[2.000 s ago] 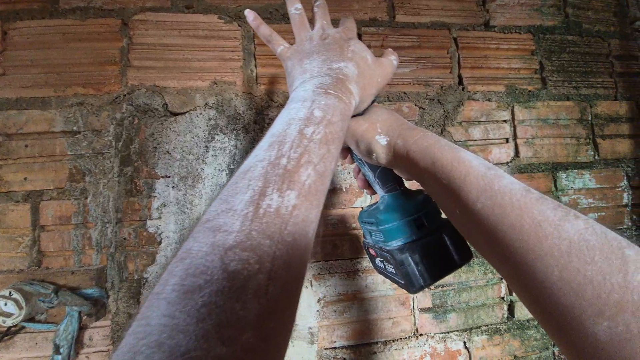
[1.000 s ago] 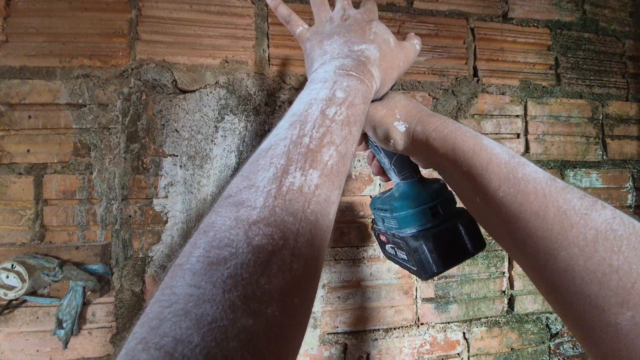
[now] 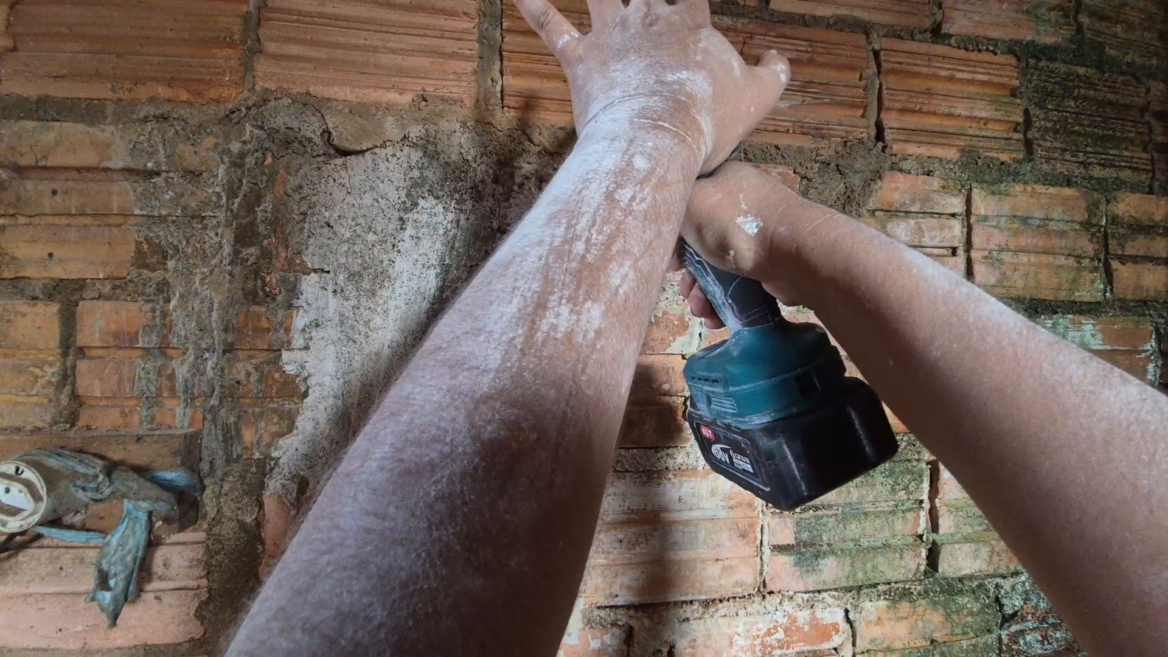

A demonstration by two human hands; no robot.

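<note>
My left hand (image 3: 671,73) reaches up at the top centre, fingers spread, dusted with white powder; its fingertips run out of the frame and what the palm touches is hidden. Below and partly behind its wrist, my right hand (image 3: 735,224) is closed around the dark grip of a teal and black cordless power tool (image 3: 771,374). The tool's battery pack (image 3: 794,447) hangs toward me at the lower end, and it bears writing. The head of the tool is hidden behind my left hand and wrist, so its exact kind cannot be told.
A wall of ribbed hollow clay bricks (image 3: 365,46) with rough mortar fills the view. A patch of grey-white render (image 3: 374,265) lies left of my forearms. At the lower left, a round white socket-like fitting (image 3: 23,493) has torn blue plastic (image 3: 123,547) hanging by it.
Both hands keep their pose, the right still closed on the tool's grip. The view has shifted slightly; nothing else has plainly changed.
</note>
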